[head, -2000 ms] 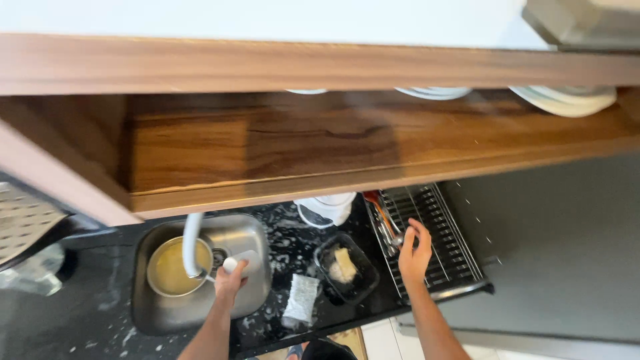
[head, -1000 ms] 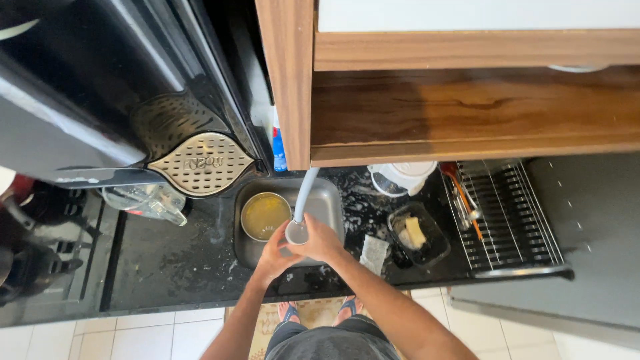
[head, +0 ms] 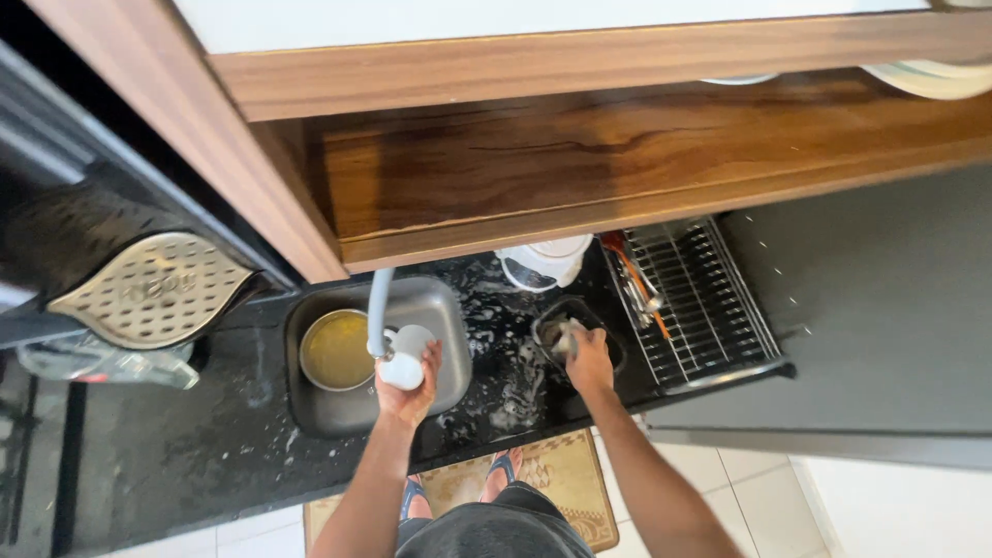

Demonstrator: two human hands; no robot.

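Observation:
Over the steel sink (head: pixel 456 376), my left hand (head: pixel 411 395) holds a white mug (head: pixel 406 358) tilted on its side, close to the end of the faucet (head: pixel 378 310). A round pot (head: pixel 335 350) with yellowish liquid sits in the left part of the sink. To the right, my right hand (head: pixel 590 358) reaches into a black tray (head: pixel 552 310) on the counter, its fingers on a pale, crumpled sponge or cloth (head: pixel 564 335); how firmly they hold it is hard to see.
A wire dish rack (head: pixel 690 302) with utensils (head: pixel 639 294) stands right of the tray. Behind it is a white lidded container (head: pixel 546 260). Suds wet the black counter (head: pixel 504 387). A wooden shelf (head: pixel 496 170) overhangs the back; a perforated metal plate (head: pixel 159 291) is at left.
My hands were together at the mug under the faucet; now my right hand has moved right to the black tray, while my left keeps the mug. The view has shifted.

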